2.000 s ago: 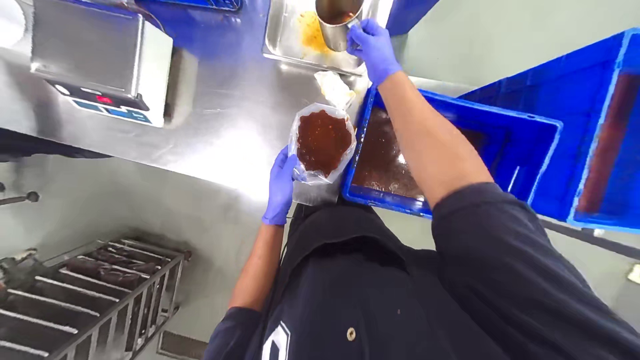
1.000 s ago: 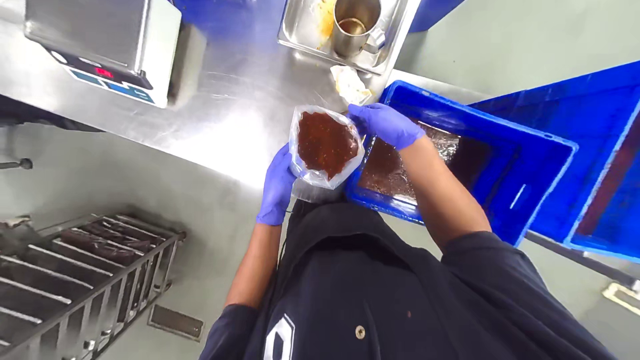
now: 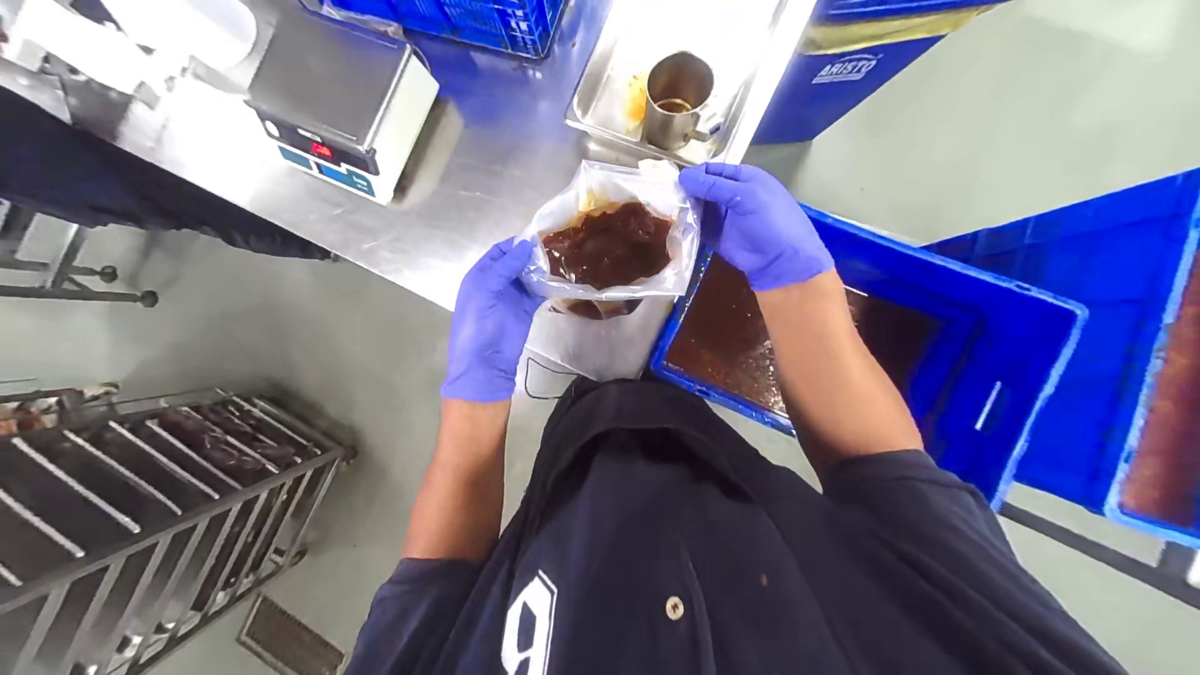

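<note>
A clear plastic bag of dark reddish-brown sauce is held with its mouth open, near the front edge of the steel table. My left hand, in a purple glove, grips its left rim. On the right rim my gloved right hand has fingers and thumb closed. Beyond the bag, a steel mug with a little liquid stands in a steel tray stained orange. A blue crate with brown sauce in it lies below my right forearm.
A digital scale stands on the steel table at the left. Another blue crate is at the far right. A blue bin stands behind the tray, a blue basket at the back, and a metal rack at lower left.
My right hand let go of the mug, now standing in the tray, and came to the bag's right rim. The bag's mouth has been pulled wider between both hands.
</note>
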